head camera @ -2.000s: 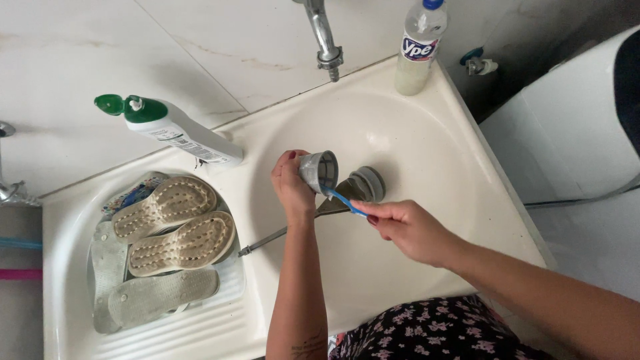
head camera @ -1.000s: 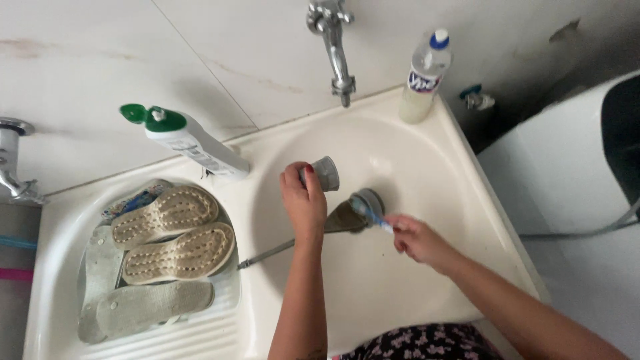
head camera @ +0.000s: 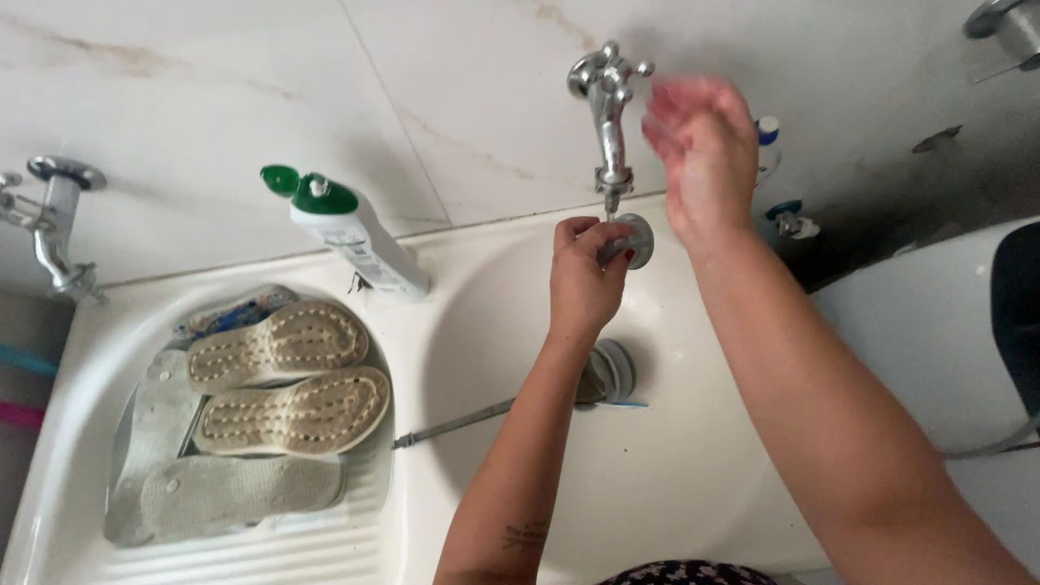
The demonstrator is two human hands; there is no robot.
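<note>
My left hand [head camera: 589,272] grips a small grey plastic cup-shaped part [head camera: 638,242] below the spout of a chrome faucet [head camera: 611,122], where a thin stream of water meets it. My right hand [head camera: 703,146], blurred and holding nothing, is raised just right of the faucet's cross handle, fingers apart. On the bottom of the white basin [head camera: 691,455] lie a grey round part [head camera: 615,370] and a long thin grey rod [head camera: 455,422]. A blue-handled brush [head camera: 630,405] rests beside them, its head partly hidden.
A white bottle with an open green cap [head camera: 357,236] stands on the ledge between the basins. Sandals [head camera: 296,410] lie in water in the left basin, above its ribbed slope. Another chrome faucet [head camera: 57,227] is at far left. A blue-capped bottle [head camera: 766,134] is mostly behind my right hand.
My left hand has moved up with the grey part to beneath the faucet. My right hand has let go of the brush and risen beside the handle. Water now runs from the spout.
</note>
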